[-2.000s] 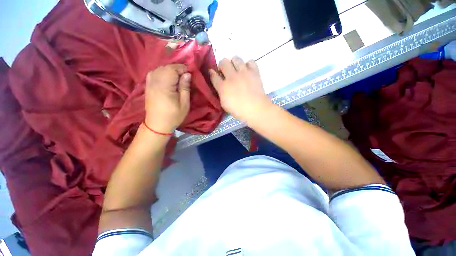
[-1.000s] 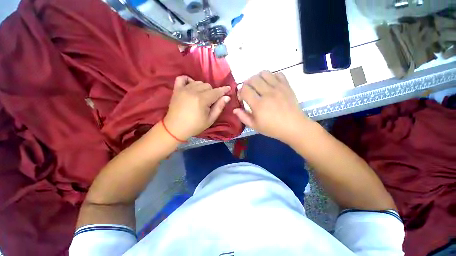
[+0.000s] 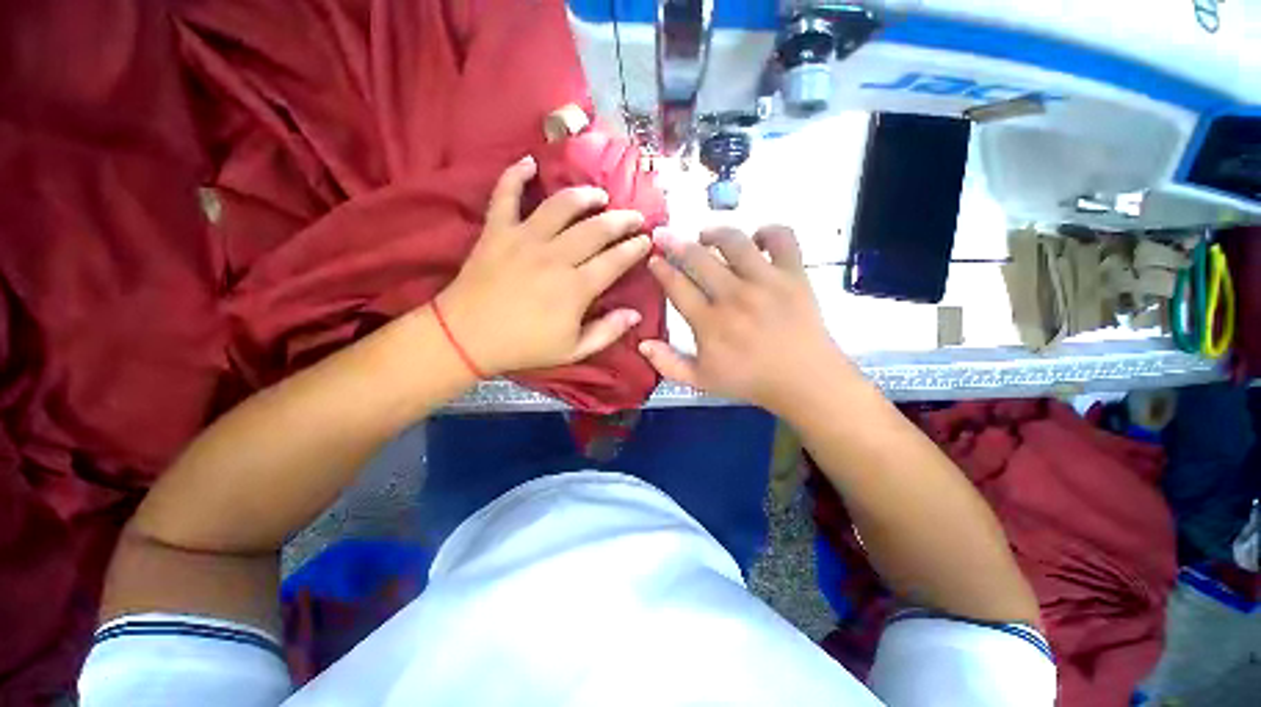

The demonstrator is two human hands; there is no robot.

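A dark red garment [image 3: 360, 180] lies gathered left of and under the needle area [image 3: 664, 159], looking pink under the lamp. A small tan tab [image 3: 564, 122] shows on the cloth beside the needle area. My left hand [image 3: 553, 283] lies on the cloth with its fingers spread, pressing it down. My right hand [image 3: 733, 304] is at the cloth's right edge, fingertips touching the edge near my left fingertips. Whether its fingers pinch the edge is not clear. The presser foot is blurred by glare.
The white sewing machine [image 3: 968, 69] stands at the back. A black smartphone [image 3: 906, 207] lies right of the needle, with tan strips [image 3: 1086, 283], a small tan square [image 3: 950, 326] and green and yellow scissor handles [image 3: 1203, 301] beyond. Dark red garments [image 3: 1051, 511] are piled below the table edge.
The view has shifted, showing more of the machine and the scissor handles. My left hand has gone from curled fingers to spread on the cloth. The tan tab shows more clearly.
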